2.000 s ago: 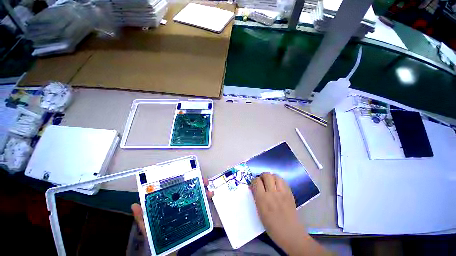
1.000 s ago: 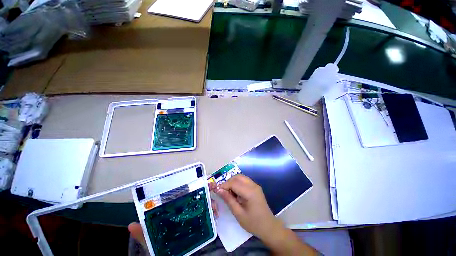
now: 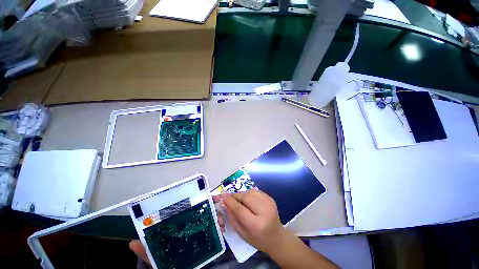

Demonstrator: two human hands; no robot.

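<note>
My left hand (image 3: 138, 251) holds a white front frame (image 3: 84, 215) with a green keypad board (image 3: 184, 237) in its right half, tilted at the bench's front edge. Most of this hand is hidden behind the frame; fingertips show at its right edge. The back half (image 3: 240, 249), a white plate with a glossy dark writing panel (image 3: 286, 177) and a small circuit board (image 3: 237, 178), lies beside it. My right hand (image 3: 253, 216) is over the plate, thumb and finger pinched by the frame's right edge. Whether something thin is between them cannot be told.
Another front frame (image 3: 132, 111) lies behind. White covers (image 3: 55, 181) are at left, cardboard (image 3: 142, 63) behind. A stylus (image 3: 311, 144), thin sticks (image 3: 305, 107), a squeeze bottle (image 3: 330, 84) and a metal post (image 3: 321, 44) are right of centre. White sheets (image 3: 415, 184) bear another back half (image 3: 386, 123).
My right hand has moved from the writing panel's edge left to the held frame's right edge. The held frame sits slightly lower and further left. The whole view has shifted.
</note>
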